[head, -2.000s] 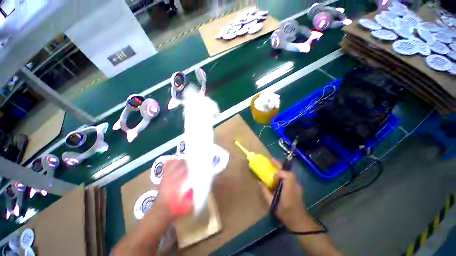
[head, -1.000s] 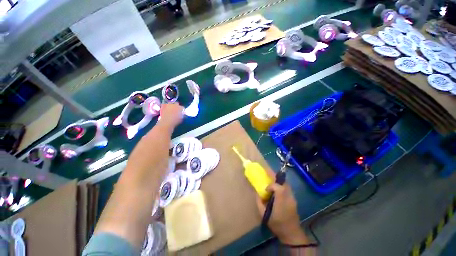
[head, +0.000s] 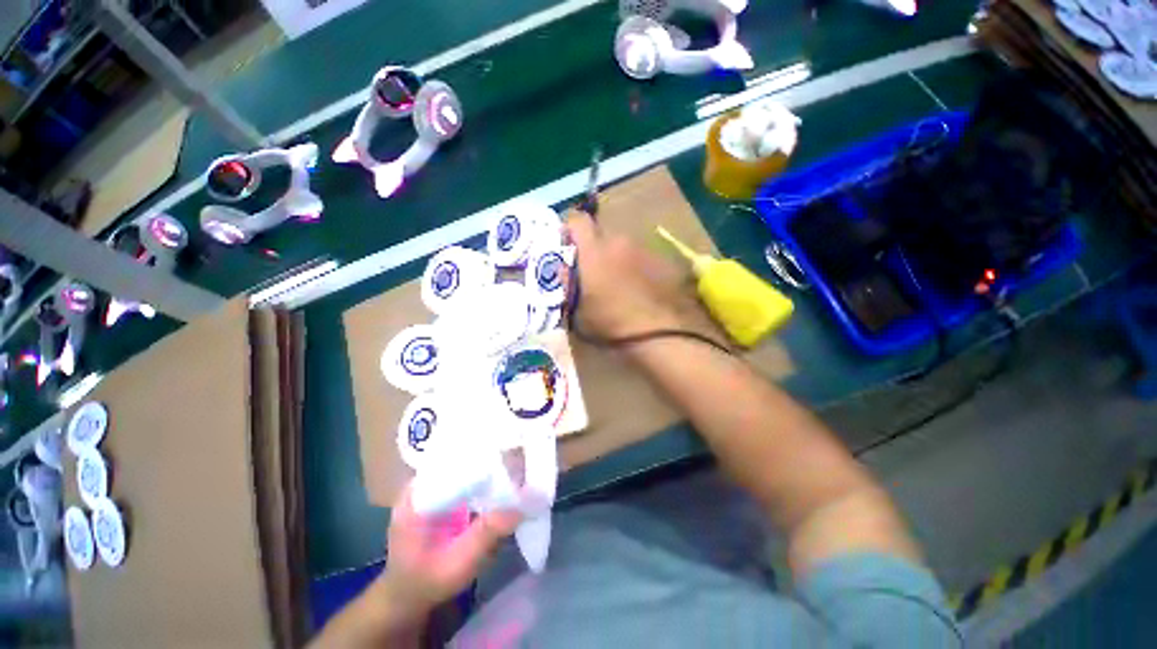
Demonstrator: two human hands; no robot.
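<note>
My left hand (head: 438, 552) holds a white housing (head: 539, 475) by its forked end at the bottom centre. The housing's round opening faces up and shows a circuit board (head: 530, 387). A cream foam pad (head: 571, 403) shows partly behind it. My right hand (head: 609, 282) is closed around a dark pen-like soldering iron (head: 591, 184), whose upper part sticks up past the fingers. The fingers are beside a white disc (head: 553, 273); whether they touch it I cannot tell. The yellow squeeze bottle (head: 746, 302) lies on the cardboard mat (head: 660, 209).
Several white discs (head: 419, 356) lie left of the housing. A tape roll with white tissue (head: 746, 159) and a blue tray (head: 875, 342) with black items stand right. Waiting units (head: 393, 127) sit on the green belt (head: 508, 108). Stacked cardboard (head: 190, 482) with discs stands left.
My left hand has come back from the belt with a housing. My right hand has let go of the yellow bottle and moved left to the discs with the iron. The view has shifted.
</note>
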